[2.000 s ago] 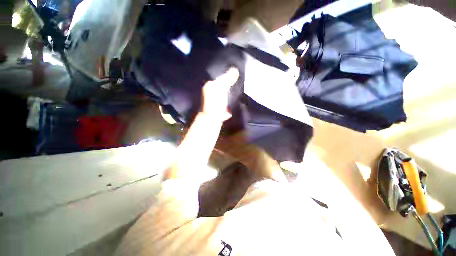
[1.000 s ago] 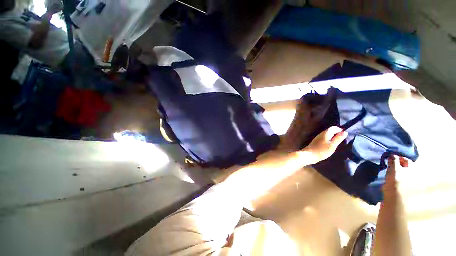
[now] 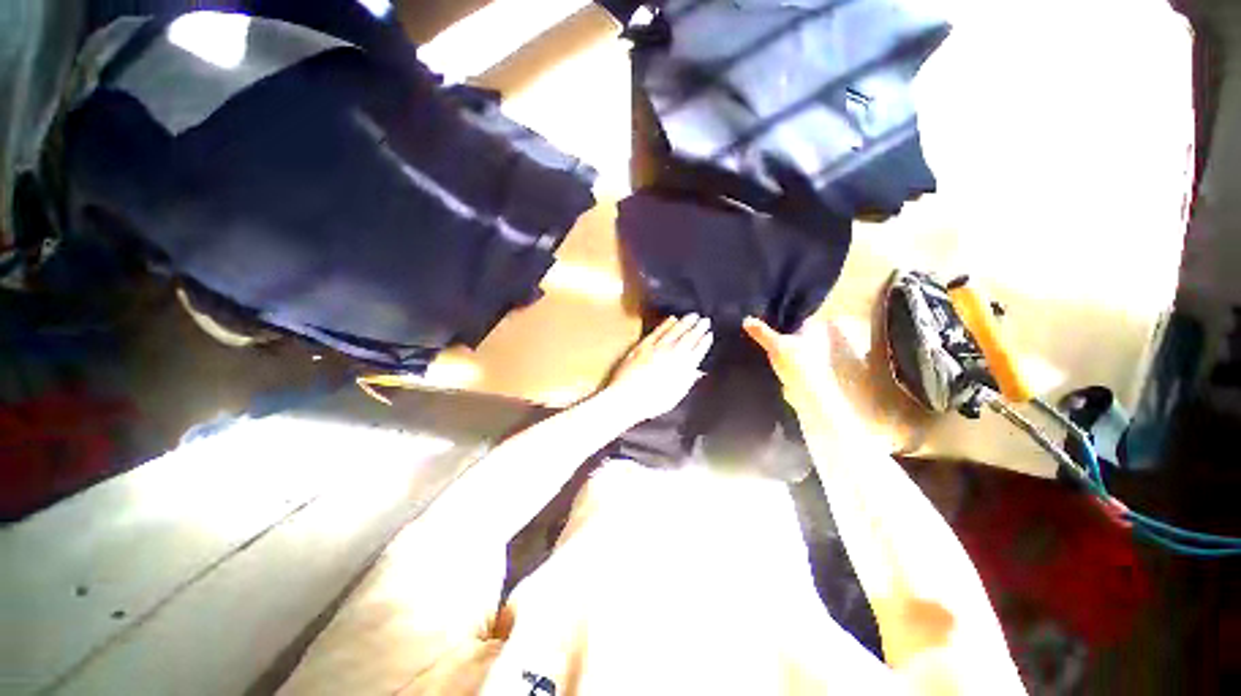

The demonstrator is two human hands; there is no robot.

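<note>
A dark navy garment piece [image 3: 728, 252] lies on the tan table in front of my body and runs down over the near edge towards me. My left hand [image 3: 664, 364] rests on its left side with fingers extended. My right hand [image 3: 787, 351] is at its right side, thumb or finger on the cloth; its other fingers are washed out by glare, so its grip cannot be told. Another navy piece [image 3: 796, 95] lies beyond it, striped by sun. The steam iron [image 3: 939, 343] with an orange handle is parked to the right of my right hand.
A large navy stack [image 3: 313, 190] with a pale patch lies at the left table edge. A pale wooden bench [image 3: 177, 558] is at lower left. A blue hose [image 3: 1177, 533] and cable run off right from the iron. Red cloth or items [image 3: 1048, 544] lie below the table's right side.
The view has shifted right. Both hands have left the far navy piece and are now side by side on a navy piece close to my body. The whole iron is in view again.
</note>
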